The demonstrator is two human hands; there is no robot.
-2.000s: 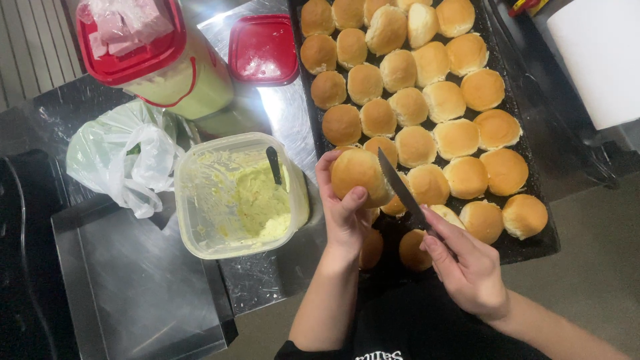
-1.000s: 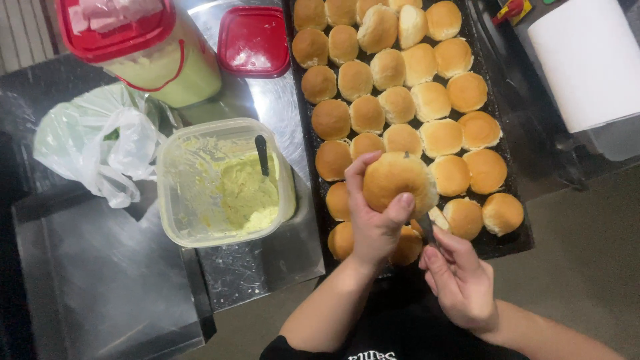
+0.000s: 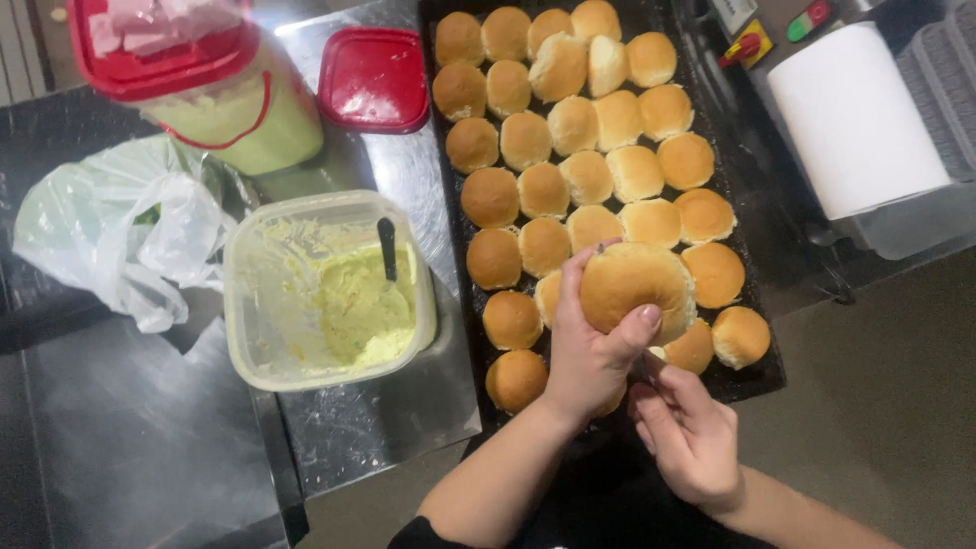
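My left hand [image 3: 591, 347] holds a round bread bun [image 3: 637, 290] over the near part of a dark baking tray [image 3: 762, 377] full of browned buns. Just below and to the right, my right hand [image 3: 686, 435] grips a knife; its blade is mostly hidden by the bun, and only a small dark tip shows at the bun's upper left edge. Left of the tray, a square plastic tub [image 3: 248, 328] holds a yellow-green spread, with a black-handled utensil [image 3: 387, 248] standing in it.
A red lid [image 3: 374, 80] lies on the metal table beyond the tub. At the upper left stand a red-lidded bucket [image 3: 252, 130] and a plastic bag [image 3: 99, 221]. An empty-looking dark metal tray [image 3: 145, 435] is at the lower left, and a white paper stack or roll [image 3: 858, 122] at the right.
The knife was in plain sight beside the bun two seconds ago; now its blade is mostly hidden behind or in the bun. My right hand has moved lower, closer under the bun.
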